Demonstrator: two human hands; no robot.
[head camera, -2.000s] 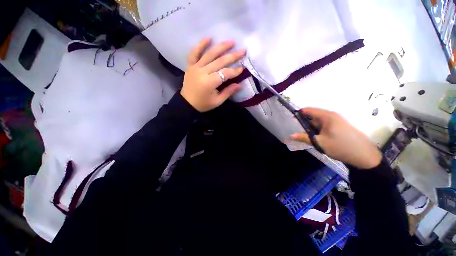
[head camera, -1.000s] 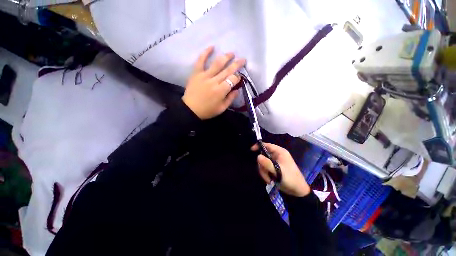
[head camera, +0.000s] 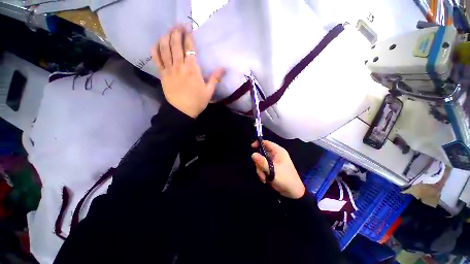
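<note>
A white garment panel (head camera: 242, 46) lies over the table and its front edge. A maroon strip (head camera: 304, 62) runs diagonally across it, with a shorter maroon strip (head camera: 234, 95) near the front edge. My right hand (head camera: 279, 168) holds the black handles of the fabric shears (head camera: 257, 116). The blades point away from me, their tips at the panel between the two strips; whether they are cutting cloth is hard to tell. My left hand (head camera: 186, 75) lies flat on the panel, left of the blades, fingers spread, with a ring on one finger.
A white sewing machine (head camera: 412, 59) with a blue stripe stands at right, a black phone (head camera: 383, 121) beside it. A blue basket (head camera: 368, 203) with maroon and white pieces is below the table. Another white panel (head camera: 87, 134) with maroon strips hangs at left.
My left hand has moved left and away from the shears, and its fingers have spread. Since the first frame, the shears have swung more upright, and my right hand has come lower and closer to me.
</note>
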